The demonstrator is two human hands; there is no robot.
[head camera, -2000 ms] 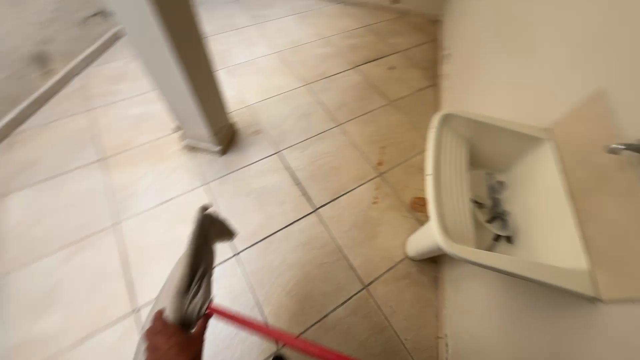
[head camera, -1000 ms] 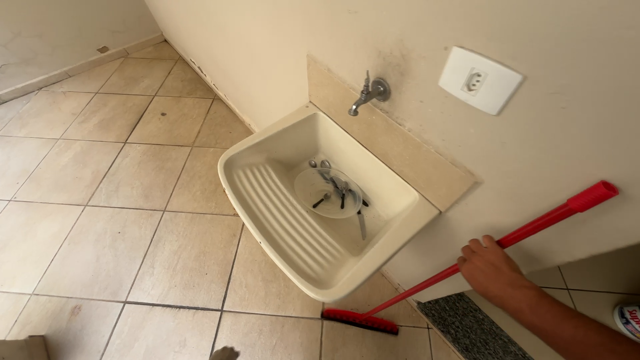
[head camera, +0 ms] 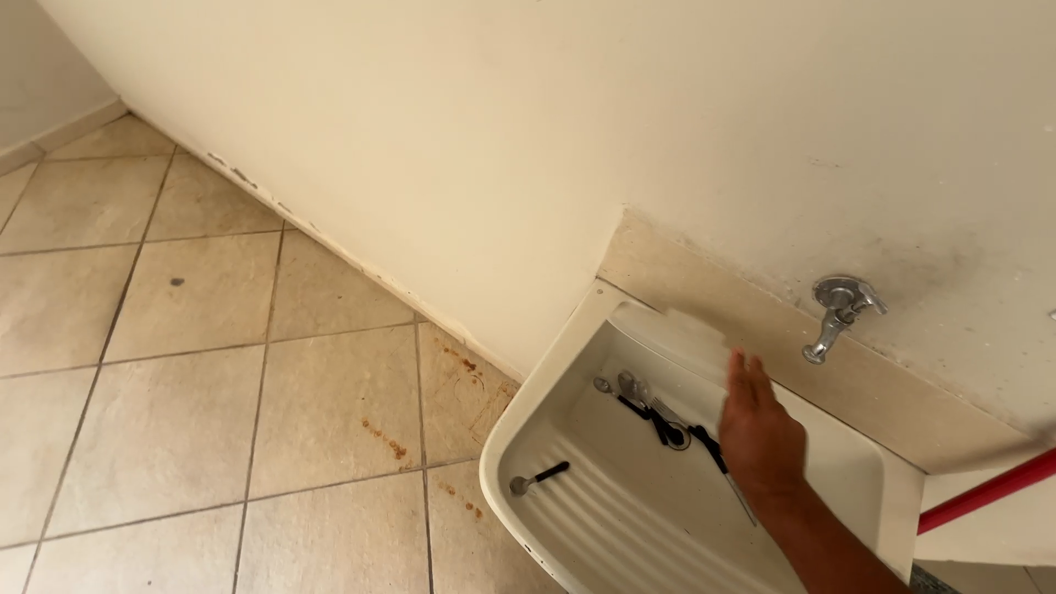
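Note:
My right hand [head camera: 761, 425] reaches over the cream laundry sink [head camera: 507, 441] from the lower right. Its fingers are at the edge of a blurred, pale translucent plate [head camera: 672, 338] tilted by the back rim. Below it in the basin lie several spoons [head camera: 629, 386] and a fork [head camera: 667, 410] with black handles, and a knife [head camera: 737, 491]. One small spoon [head camera: 536, 478] rests apart on the ribbed washboard part. The red broom handle [head camera: 990, 491] slants at the right edge, untouched by the visible hand. My left hand is out of view.
A metal tap [head camera: 833, 322] juts from the wall above the sink, over a beige tile backsplash [head camera: 742, 330]. Stained beige floor tiles [head camera: 338, 412] spread to the left, along the cream wall [head camera: 462, 148].
My right hand has let go of the red broom handle and moved over the sink. The plate has been lifted off the basin's bottom, and the cutlery now lies on the basin itself.

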